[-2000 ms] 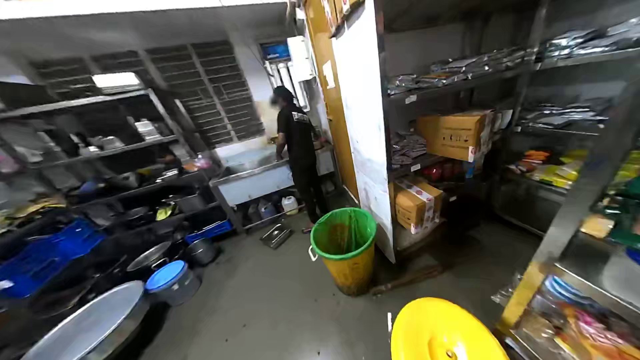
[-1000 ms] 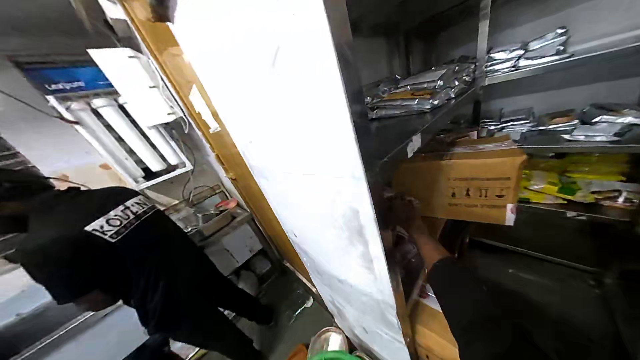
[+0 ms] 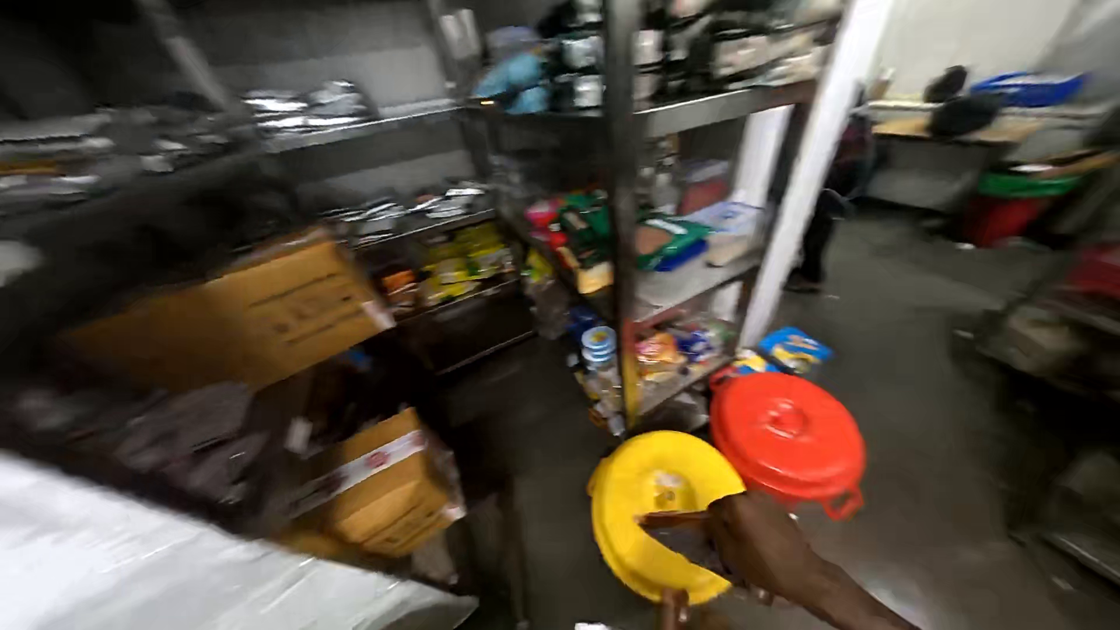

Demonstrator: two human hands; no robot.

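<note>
My right hand comes in from the lower right, fingers closed on a dark packet that is blurred. It is over a round yellow lid and hides part of it. Of my left hand only some fingers show at the bottom edge, just below the packet; whether they touch it cannot be told. Beside the yellow lid is a red lidded tub with side handles.
Metal shelving with packets stands ahead. At left are an upper cardboard box, a lower cardboard box and a white panel. A blue packet lies behind the red tub. A person stands beyond the white post.
The view has swung right. One second ago my right hand was reaching among dark packets on the shelf beside the cardboard box; now it is over the yellow lid with a dark packet.
</note>
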